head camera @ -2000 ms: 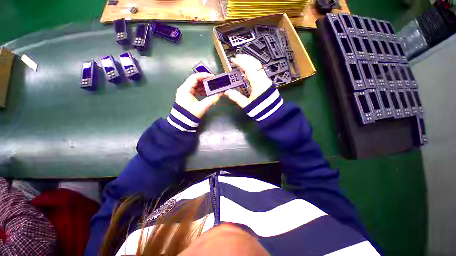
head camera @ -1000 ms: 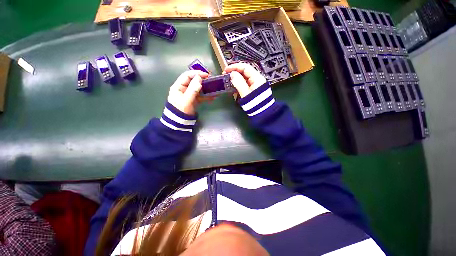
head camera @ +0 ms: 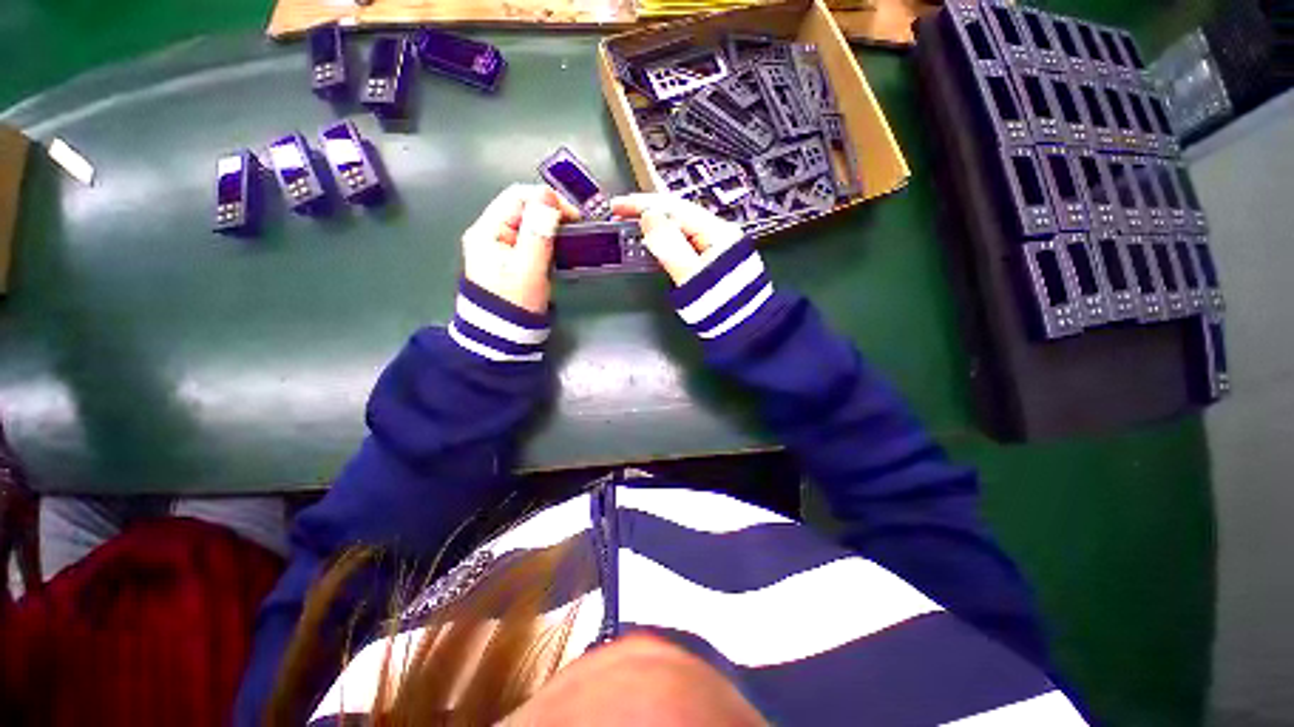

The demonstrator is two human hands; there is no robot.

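Note:
A dark device unit (head camera: 596, 249) with a window and small buttons is held level between my hands, low over the bench. My left hand (head camera: 511, 244) grips its left end. My right hand (head camera: 684, 234) grips its right end at the buttons. Another device housing (head camera: 571, 181) lies tilted on the bench just behind my fingers. An open carton (head camera: 871, 125) holds many loose grey-black faceplates (head camera: 720, 119) behind my right hand. The fingers hide both ends of the held unit.
Device housings (head camera: 294, 171) stand in groups on the green bench (head camera: 284, 313) at left. Rows of finished units (head camera: 1050, 107) lie on black foam (head camera: 1107, 386) at right. A wooden board (head camera: 468, 13) is at the far edge. A red garment (head camera: 149, 611) shows at lower left.
Both hands and the held unit have shifted slightly left. The held unit has turned from slanted to nearly level. More of the housing behind my fingers shows. The checked sleeve at lower left has mostly left view.

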